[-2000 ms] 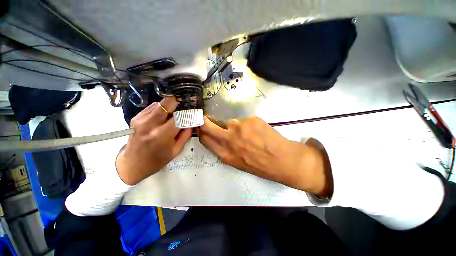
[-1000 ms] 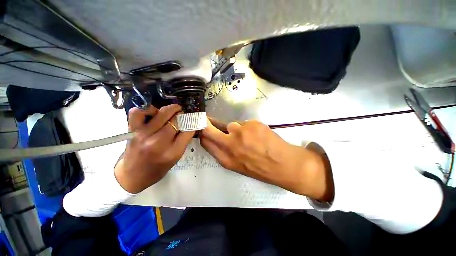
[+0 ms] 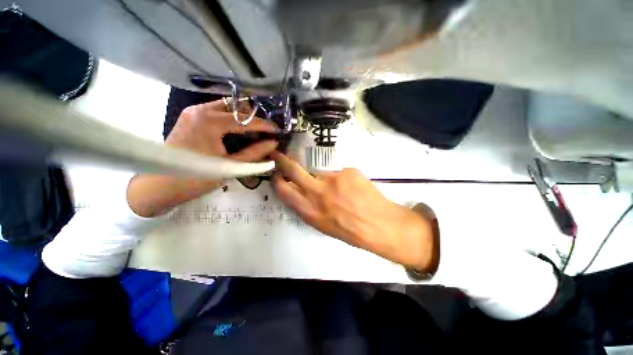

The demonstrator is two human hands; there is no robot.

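Observation:
A small black pouch body [image 3: 239, 142] lies at the needle area, mostly hidden under my hands and the lifter bar. My left hand [image 3: 201, 139] rests on it from the left, fingers bent around the black fabric. My right hand [image 3: 340, 204] has its fingertips against the fabric's right edge, touching near the left fingertips. The white ribbed tension knob [image 3: 323, 157] hangs just right of the fingertips. The needle and presser foot are hidden or blurred.
The machine head [image 3: 416, 55] fills the top. A pale lifter bar [image 3: 139, 142] crosses above my left hand. Black panels [image 3: 434, 111] lie behind right; thread snips [image 3: 553, 197] lie at right. Black pieces [image 3: 31, 201] are at left, blue crates [image 3: 147, 298] below.
The view has shifted closer and turned, so the knob and lifter bar appear further right. My left hand has moved up and flattened over the fabric; my right fingertips stay at its edge.

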